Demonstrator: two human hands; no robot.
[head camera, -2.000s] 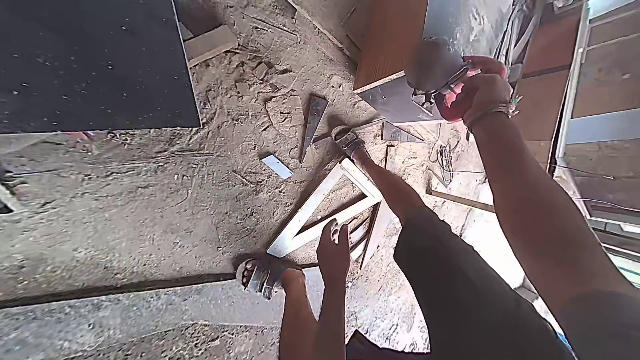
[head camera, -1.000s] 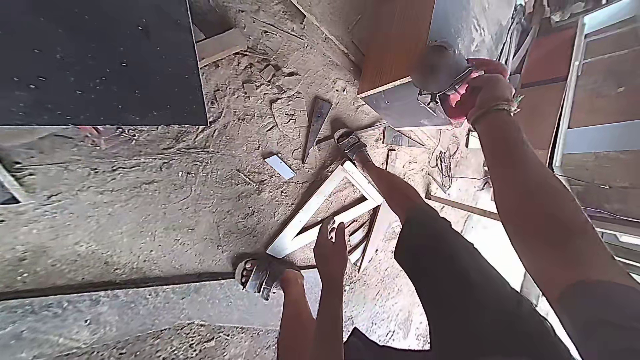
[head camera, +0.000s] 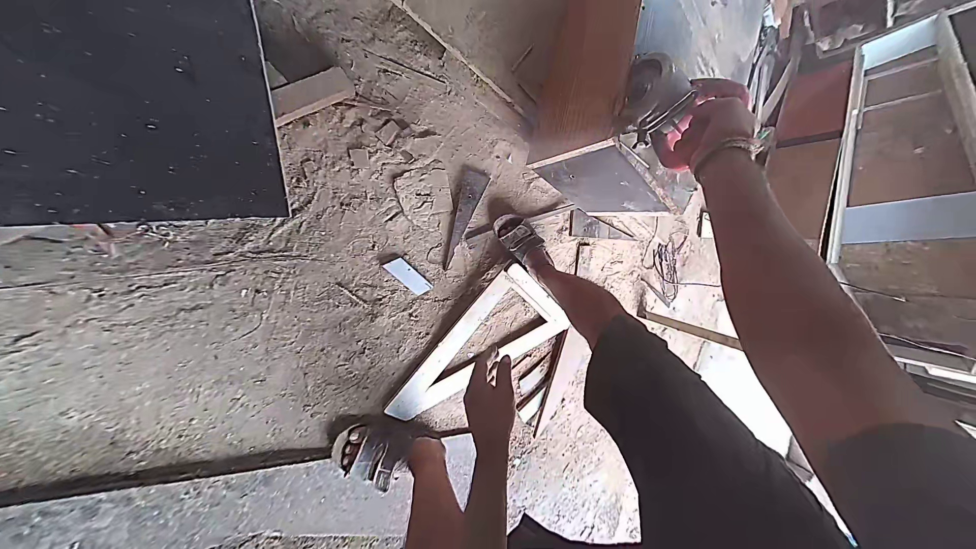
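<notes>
My right hand (head camera: 718, 126), at the upper right, is closed on the red handle of a handheld power cutter (head camera: 657, 91) with a round guard. The cutter rests at the edge of a brown wood-grain board (head camera: 583, 84). Just below that board, a grey-faced panel piece (head camera: 606, 181) sits tilted. My left hand (head camera: 490, 400) is low in the middle, beside a pale triangular wooden frame (head camera: 457, 335) on the ground. Its thumb and fingers are slightly apart; whether a small thing is between the fingertips is unclear. Sandaled feet stand at two corners of the frame.
A dark speckled sheet (head camera: 137, 114) covers the upper left. Wood offcuts (head camera: 467, 206) and a small white piece (head camera: 407, 276) lie on dusty ground. Coiled wire (head camera: 667, 267) lies right of the near foot. Panels and a framed board (head camera: 907, 152) stand at the right.
The grey-faced piece at the end of the brown board now sits lower and at a different angle. My right hand keeps hold of the cutter; my left hand stays by the triangular frame.
</notes>
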